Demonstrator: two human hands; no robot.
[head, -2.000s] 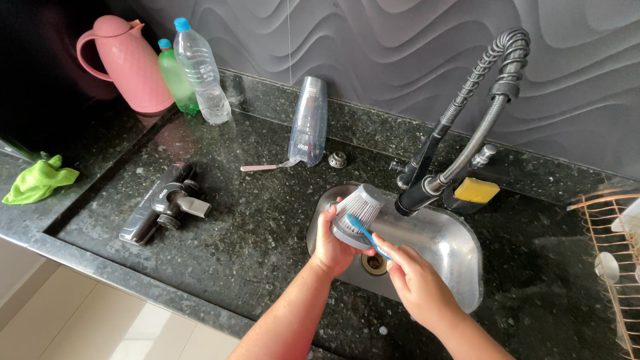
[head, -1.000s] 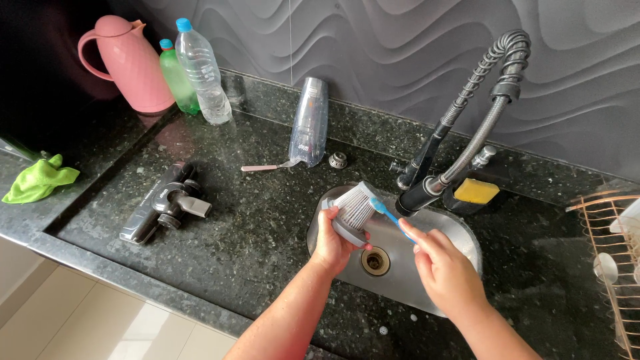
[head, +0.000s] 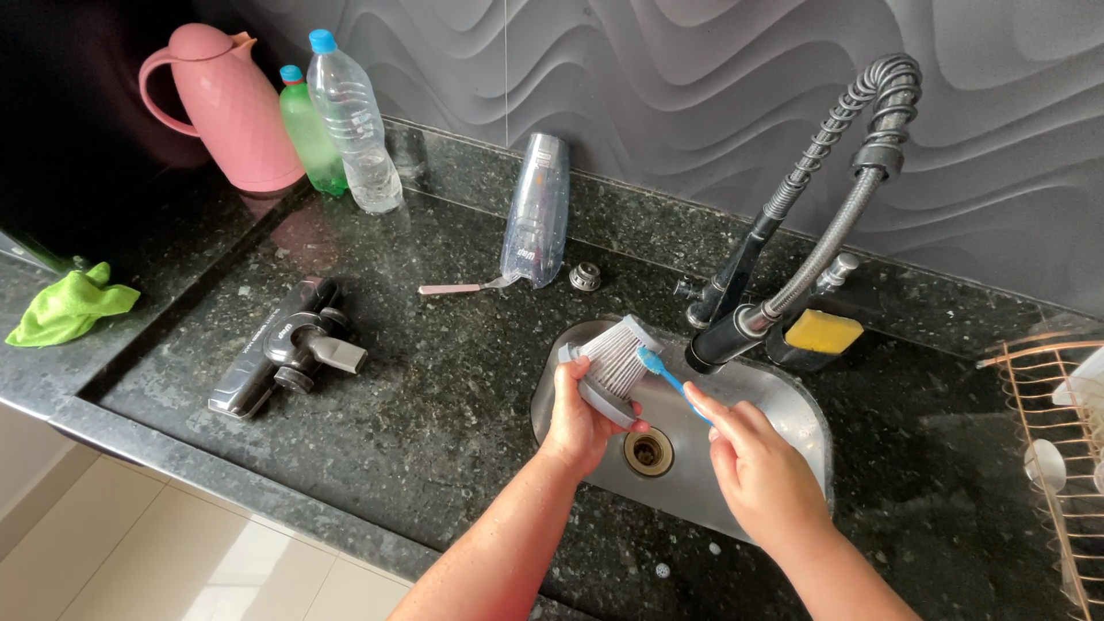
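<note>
My left hand [head: 584,427] grips a pleated vacuum cleaner filter [head: 615,362] with grey rims, tilted above the stainless steel sink [head: 780,410]. In my right hand [head: 759,470] is a blue toothbrush [head: 668,374], its bristles against the filter's pleats near the smaller rim. Behind the sink's left end a clear plastic dust container [head: 536,211] leans at the wall ledge, next to a small round strainer-like part [head: 585,276]. A pink-handled utensil [head: 453,289] touches the container's lower end. The black vacuum floor head [head: 280,349] lies on the granite at left.
A black spring-neck faucet [head: 733,336] rises behind the sink, beside a yellow sponge [head: 824,331] in a holder. A copper wire rack [head: 1035,405] stands at right. Back left are a pink thermal jug [head: 237,112], a green bottle [head: 312,138], a clear bottle [head: 349,121] and a green cloth [head: 73,306].
The filter has turned in my left hand since two seconds ago. The toothbrush has moved from near the larger rim to the pleats by the smaller rim.
</note>
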